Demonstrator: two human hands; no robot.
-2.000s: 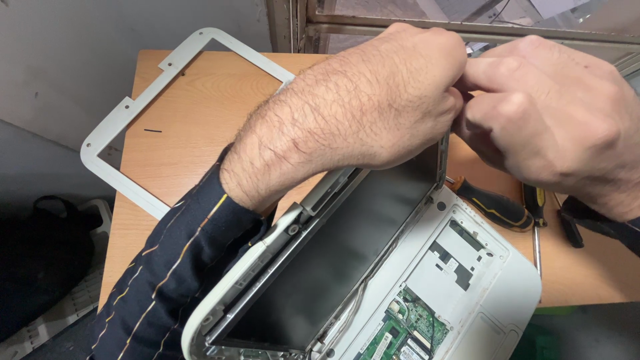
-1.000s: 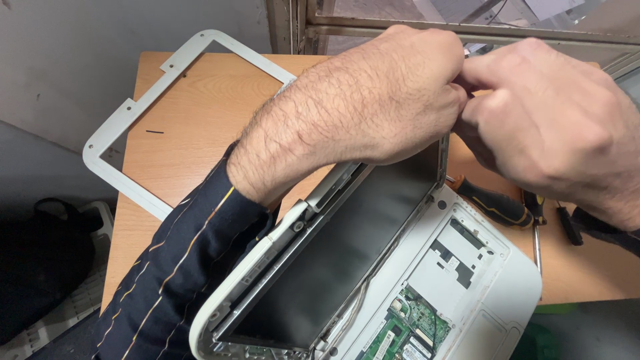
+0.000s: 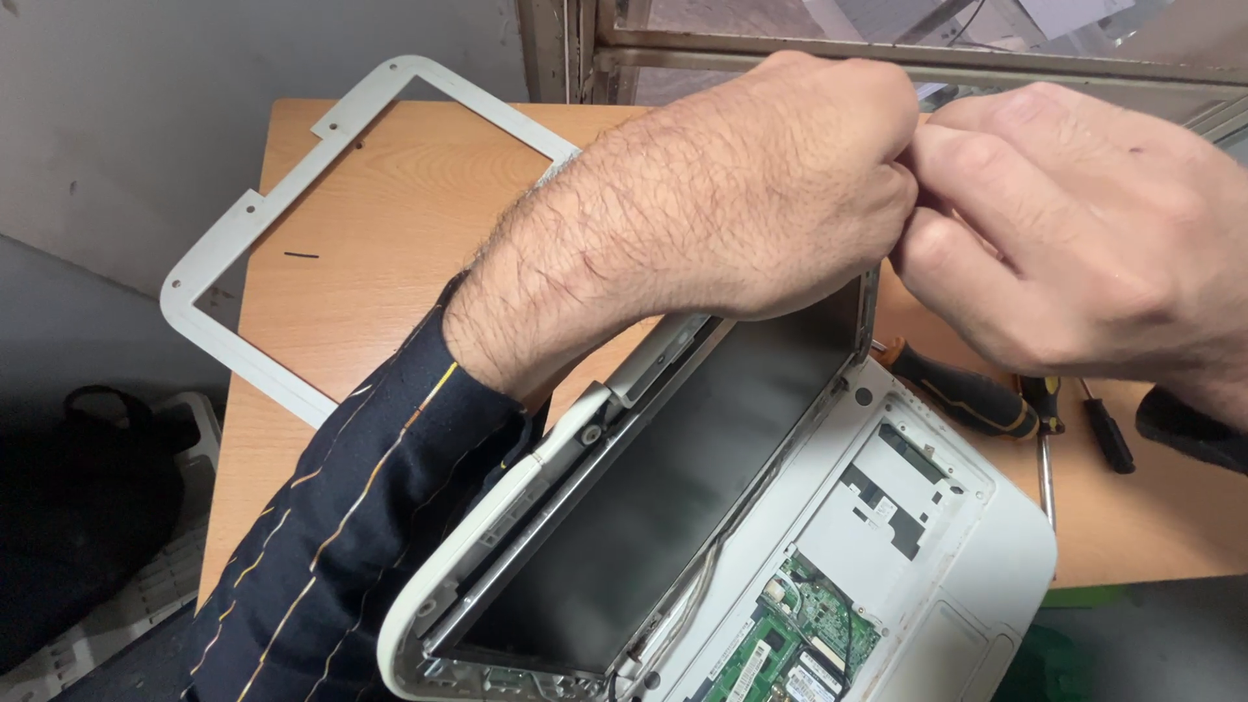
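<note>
A white laptop with its base (image 3: 877, 419) opened up shows a green circuit board (image 3: 819, 624) and cables along the hinge side. Its dark screen panel (image 3: 673, 468) stands raised in the white lid shell (image 3: 468, 526), with the bezel off. My left hand (image 3: 780, 185) reaches across the lid to its far upper corner, fingers curled and turned away. Against it, my right hand (image 3: 1053, 224) has its thumb and fingers drawn together at the same corner. Both sets of fingertips are hidden, so whatever lies between them cannot be seen.
The white screen bezel (image 3: 258, 366) lies on the wooden table (image 3: 322, 302) at the left, near a small dark strip (image 3: 301, 255). Right of the laptop lie a black-and-orange screwdriver (image 3: 965, 390) and a smaller black-handled screwdriver (image 3: 1109, 434). A metal-framed window (image 3: 877, 54) borders the table's far side.
</note>
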